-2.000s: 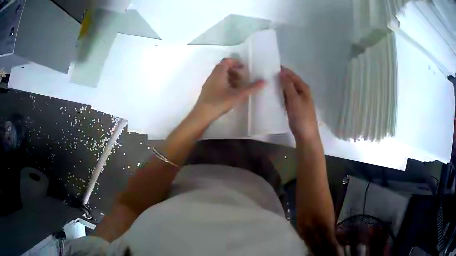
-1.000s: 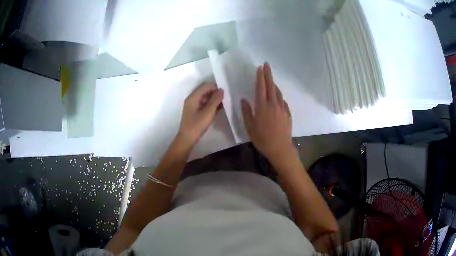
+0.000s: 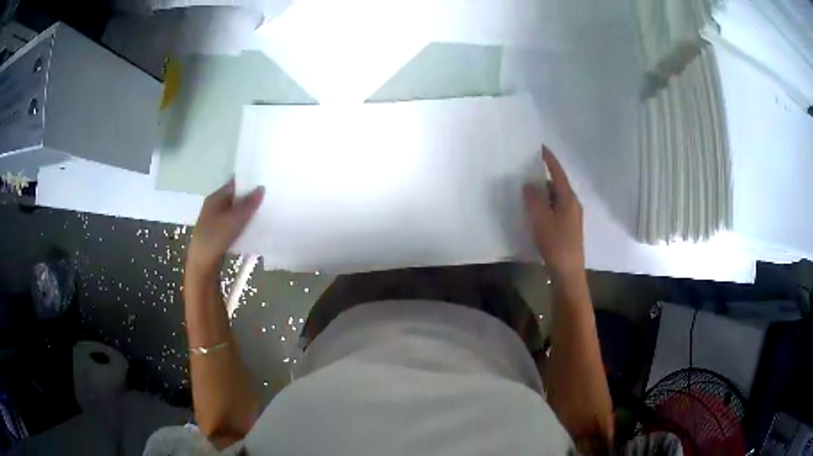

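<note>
A wide white sheet bundle [image 3: 383,183] lies flat in front of me, its near edge at the table's front edge. I cannot tell how many sheets it holds. My left hand [image 3: 229,218] grips its left edge, with the thumb on top. My right hand [image 3: 554,209] grips its right edge, with fingers along the side and underneath hidden. Both hands are bare. A pale green mat [image 3: 446,69] shows beyond the bundle, partly covered by other white paper.
Finished stacks [image 3: 685,151] with layered edges stand at the right. A grey-silver control box [image 3: 94,102] with knobs is at the left, beside a yellow part [image 3: 169,82]. White dots lie on the dark floor. A red fan [image 3: 700,414] is at lower right.
My hands have moved apart, from the middle of the paper to its two ends. The folded-over strip seen earlier now lies flat. The view has shifted.
</note>
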